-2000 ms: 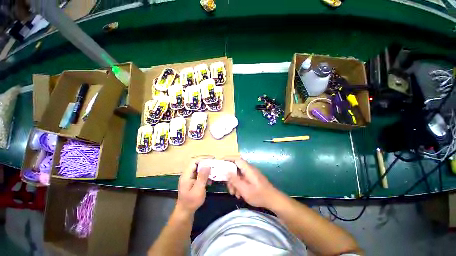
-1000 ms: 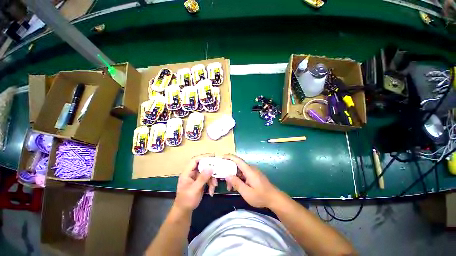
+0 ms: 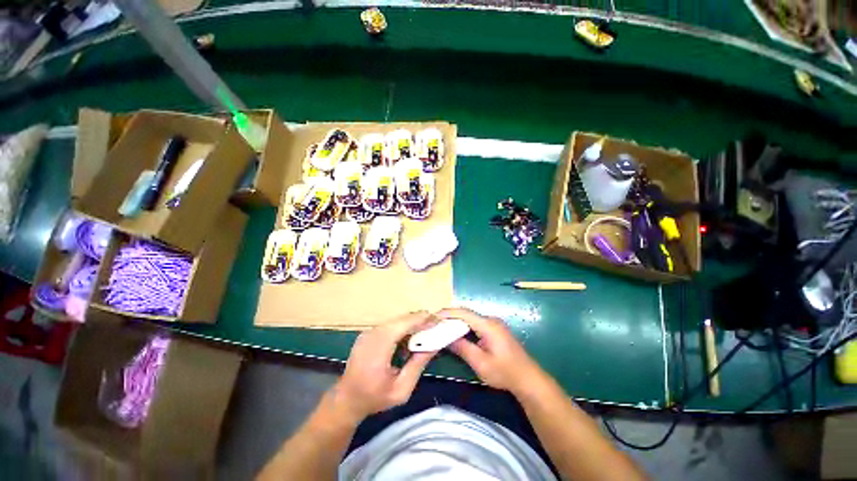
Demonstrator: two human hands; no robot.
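A white oval housing [image 3: 440,335] is held between my two hands, tilted, at the bench's front edge. My left hand [image 3: 381,362] grips its left end and my right hand [image 3: 489,349] its right end. Its inside is hidden. Several open half-assembled units [image 3: 345,246] with yellow and dark parts stand in rows on a cardboard sheet [image 3: 310,305]. Plain white housing covers [image 3: 430,248] lie at the sheet's right edge, close together. A wooden-handled tool [image 3: 550,286] lies on the green bench to the right.
Small dark parts [image 3: 519,228] lie beside the tool box [image 3: 625,270]. Cartons with lilac bundles [image 3: 148,279] stand at left. Black equipment and cords [image 3: 752,282] are at right, near another wooden handle [image 3: 711,357]. A few units ride the green conveyor [image 3: 489,80] behind.
The housing in my hands has turned from lying broad side up to a tilted, narrower view. The camera view has shifted and rotated slightly. Units on the conveyor have changed position.
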